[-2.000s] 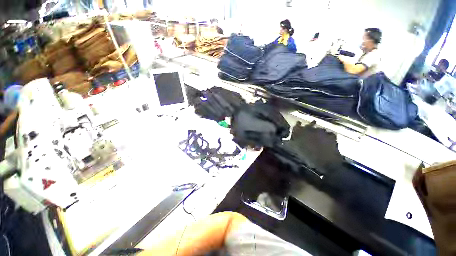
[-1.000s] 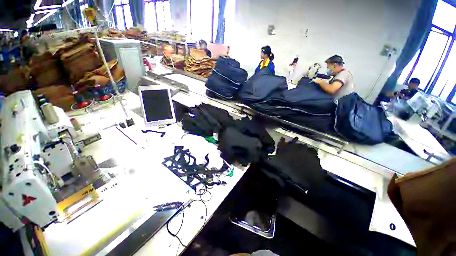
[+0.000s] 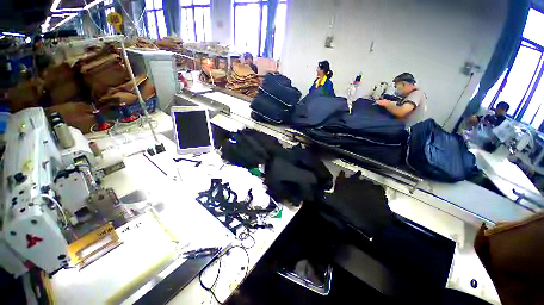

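Note:
Neither of my hands is in the picture. The large white sewing machine head (image 3: 30,202) with a red logo stands at the left. A flat plate with yellow edges (image 3: 94,245) lies under its front. Small black strap pieces (image 3: 229,205) lie tangled on the white table (image 3: 179,208). Dark, thin snips (image 3: 201,252) lie near the table edge, with a thin dark cord (image 3: 247,256) curling beside them. Limp black fabric pieces (image 3: 295,173) lie heaped to the right of the straps.
A white control panel (image 3: 192,128) stands at the table's rear. Navy bags (image 3: 364,128) with pale piping lie along a rail behind. Brown pieces (image 3: 104,74) are stacked at the left rear, and a brown item (image 3: 516,256) is at the right edge. Several people sit beyond.
The orange-lit forearm and grey sleeve seen at the bottom have left the picture. The view has shifted, and the table things keep their places.

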